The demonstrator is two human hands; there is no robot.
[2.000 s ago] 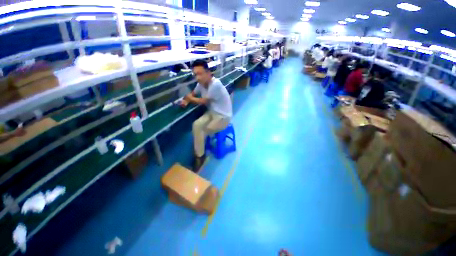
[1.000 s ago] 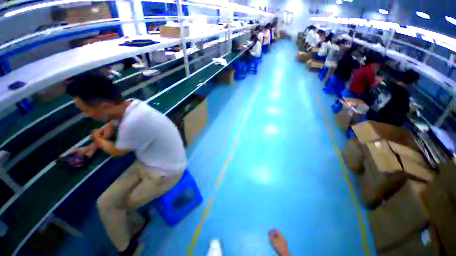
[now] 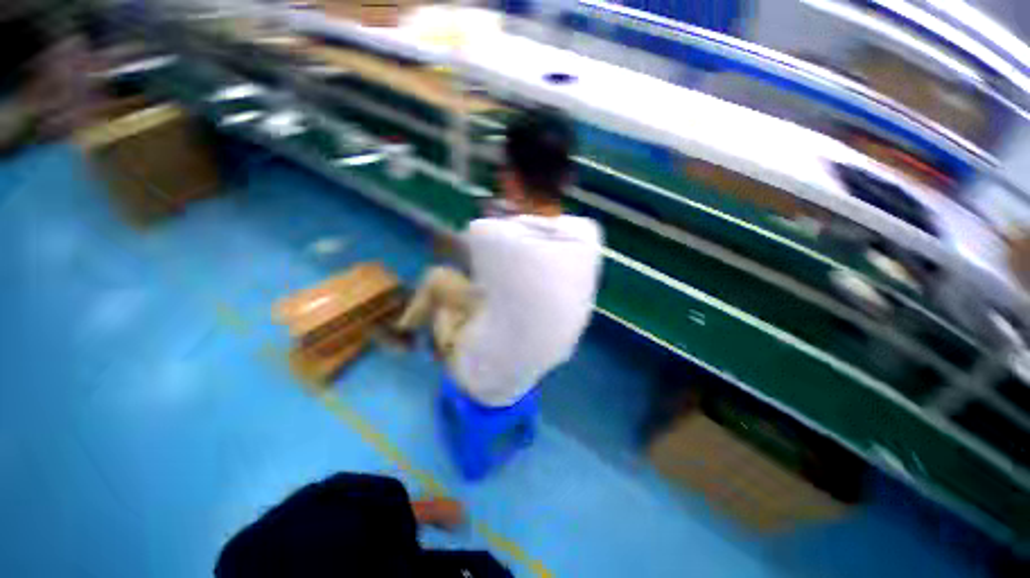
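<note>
A blurred bare hand [image 3: 438,514] shows at the bottom, beside a large black shape, probably my sleeve or shoulder. It seems to be my left hand; its fingers and anything in it cannot be made out. My right hand is not in view. Nearest in front, a person in a white top [image 3: 531,299] sits with their back to me on a blue stool [image 3: 486,435], facing the long green bench [image 3: 723,339]. What their hands hold is hidden.
A brown carton [image 3: 345,307] stands on the blue floor left of the person, near a yellow line. Another carton [image 3: 153,164] stands at the upper left. A carton [image 3: 734,474] is under the bench at the right. A white shelf [image 3: 678,107] runs above the bench.
The view has swung strongly left and tilted, from the aisle to the bench and the seated person's back. The black shape has come into view at the bottom.
</note>
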